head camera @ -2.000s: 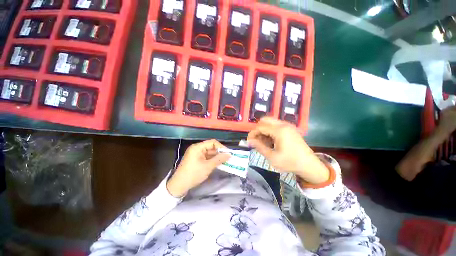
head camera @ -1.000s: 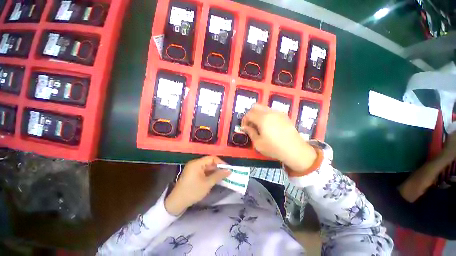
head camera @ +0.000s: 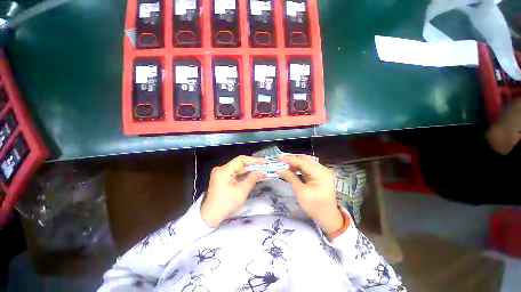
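Note:
My left hand (head camera: 229, 188) and my right hand (head camera: 313, 191) meet over my lap, both pinching the white label strip (head camera: 268, 167) with green bars between the fingertips. The strip's tail (head camera: 349, 183) hangs to the right of my right hand. The red phone tray (head camera: 223, 126) lies on the green bench in front of me, with black phones in two rows of five pockets. A near-row phone (head camera: 227, 88) in the middle has a small extra pale label above its orange ring; the two phones to its right show one too.
Another red tray (head camera: 25, 137) with phones is at the left edge. A white paper ribbon (head camera: 425, 51) curls on the bench at right, near a third red tray (head camera: 489, 85) and another person's arm (head camera: 507, 132). Crumpled clear plastic (head camera: 68, 205) lies below the bench at left.
My right hand has moved from over the middle near-row phone back to the strip, beside my left hand. That phone now shows a small label. The view has shifted; the left tray appears farther away.

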